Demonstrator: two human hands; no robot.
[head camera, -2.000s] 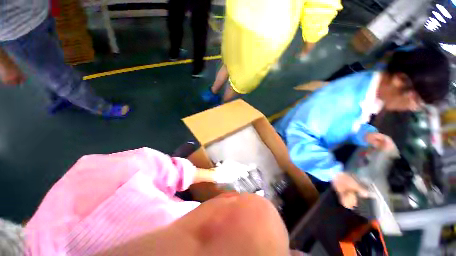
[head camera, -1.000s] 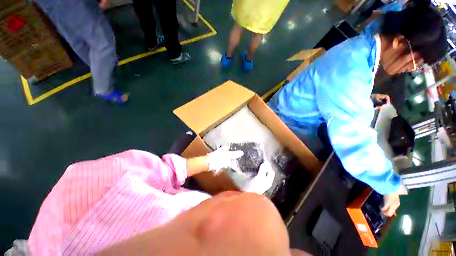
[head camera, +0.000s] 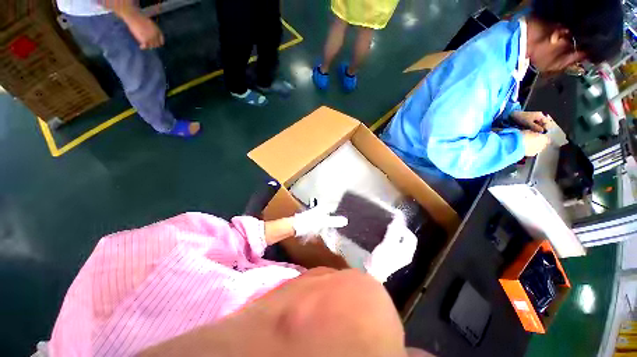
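A flat black square device unit is held above the open carton. Its top looks matt and bare. My right hand, in a white glove, grips its right and lower edge. My left hand, also gloved, is at its left edge, with fingertips close to or touching it. A crinkled clear plastic bag hangs at my left fingers, which appear closed on it. The bag's far part is hidden under the unit.
Inside the carton lie a pale sheet and dark units at right. A black surface beside it bears a grey-topped unit and an orange bin of black parts. A worker in blue leans there. Other people stand beyond, near stacked cartons.
The unit, grey and glossy in its bag before, now shows matt black and is raised, tilted between my hands. The blue-clad worker's arm has drawn back from the orange bin.
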